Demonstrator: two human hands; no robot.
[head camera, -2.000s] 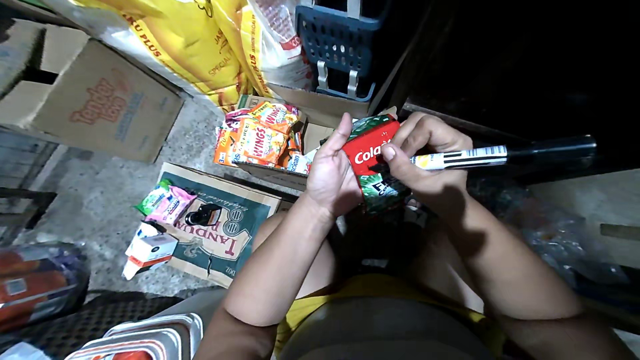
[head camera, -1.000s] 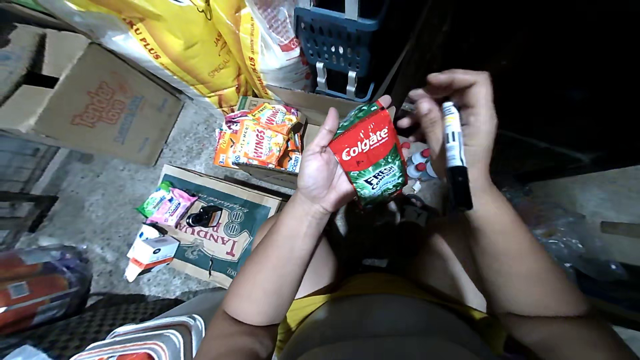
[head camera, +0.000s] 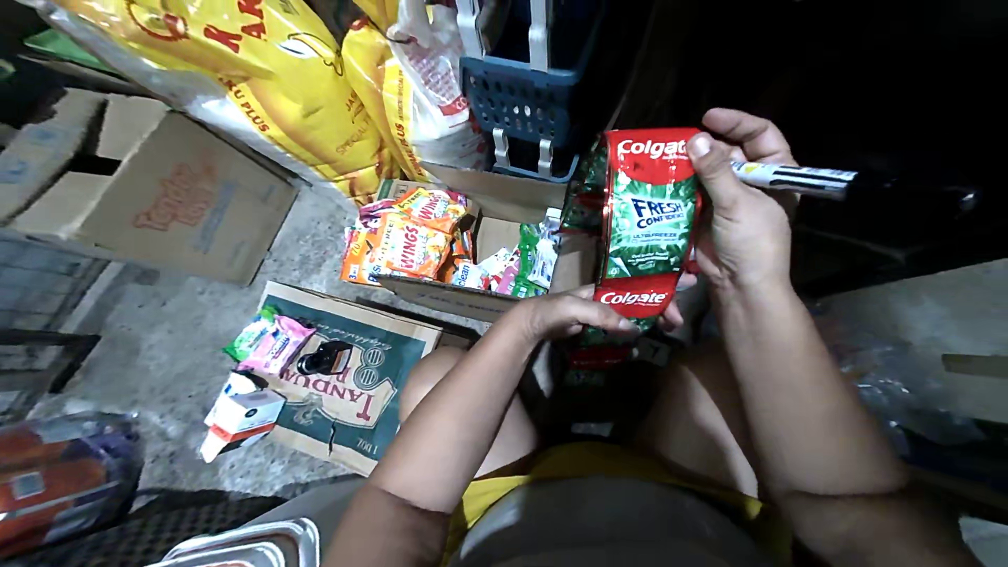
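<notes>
A strip of red and green Colgate toothpaste sachets (head camera: 650, 224) is stretched between my hands above my lap. My left hand (head camera: 571, 315) pinches its lower edge between thumb and fingers. The upper right edge is gripped by my right hand (head camera: 744, 197), which also holds a black-and-white marker pen (head camera: 795, 179) pointing right. Behind the strip, more of the folded sachets hang, partly hidden. An open cardboard box (head camera: 465, 303) beyond my left hand holds orange Wings sachets (head camera: 409, 248) and other small packets.
A flattened green carton (head camera: 370, 394) on the concrete floor carries pink and green packets (head camera: 276, 342), a small black bottle (head camera: 323, 358) and a white-orange box (head camera: 244, 417). A larger carton (head camera: 181, 197), yellow sacks (head camera: 291, 87) and a blue plastic basket (head camera: 520, 102) stand behind.
The sachets, earlier a compact folded bundle on my left palm, are now opened out into a longer strip. My right hand, apart from them one second ago, has come back and grips them.
</notes>
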